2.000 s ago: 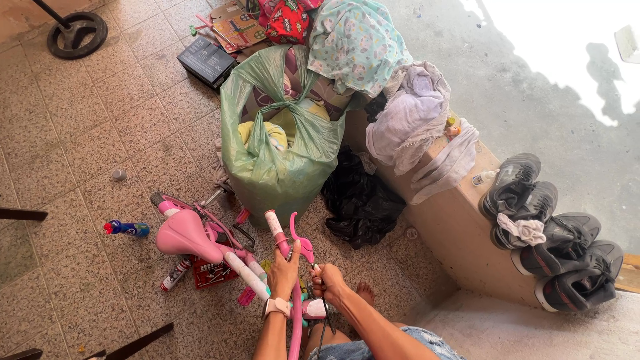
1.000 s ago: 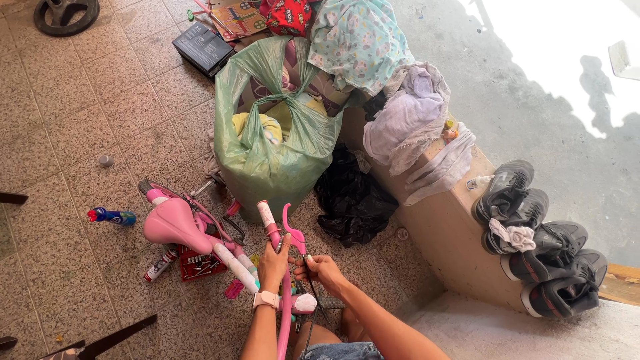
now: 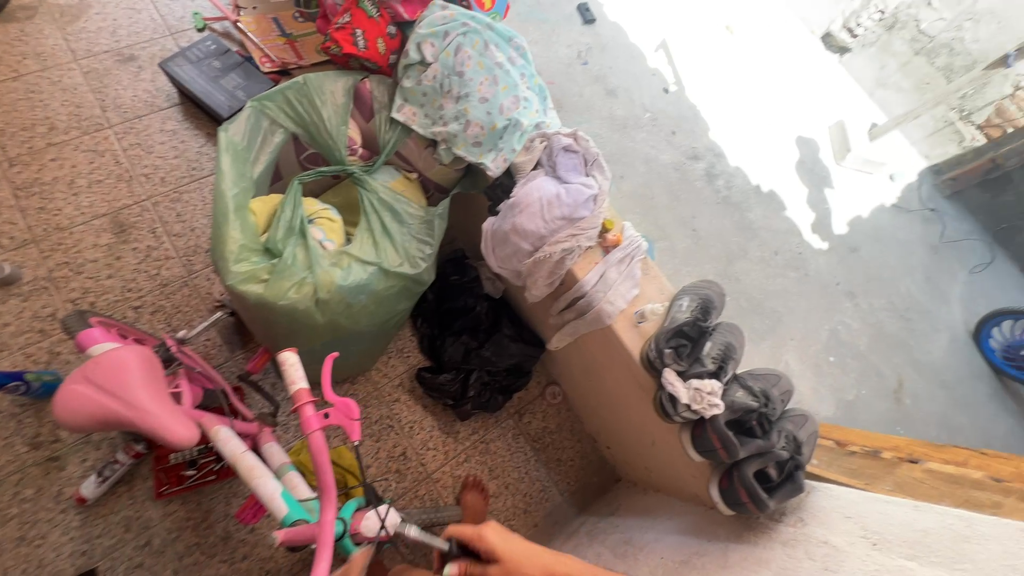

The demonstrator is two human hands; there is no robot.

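Note:
A child's bicycle with a pink saddle and a pink handlebar stands at the lower left. Its pink brake lever points up near the bar's end, with a black cable running down to the stem. My right hand, at the bottom edge, is closed around the dark grip of a grey metal tool whose tip lies by the white head tube. Only a small part of my left hand shows at the bottom beside the handlebar; what it holds is hidden.
A green plastic bag of cloths and a black plastic bag lie beyond the bicycle. Dark shoes and cloths rest on a low ledge. A red tool case and a blue bottle are on the floor.
Both hands have left the brake lever and upper handlebar and moved down toward the stem. A metal tool now shows in the right hand. The view has shifted right.

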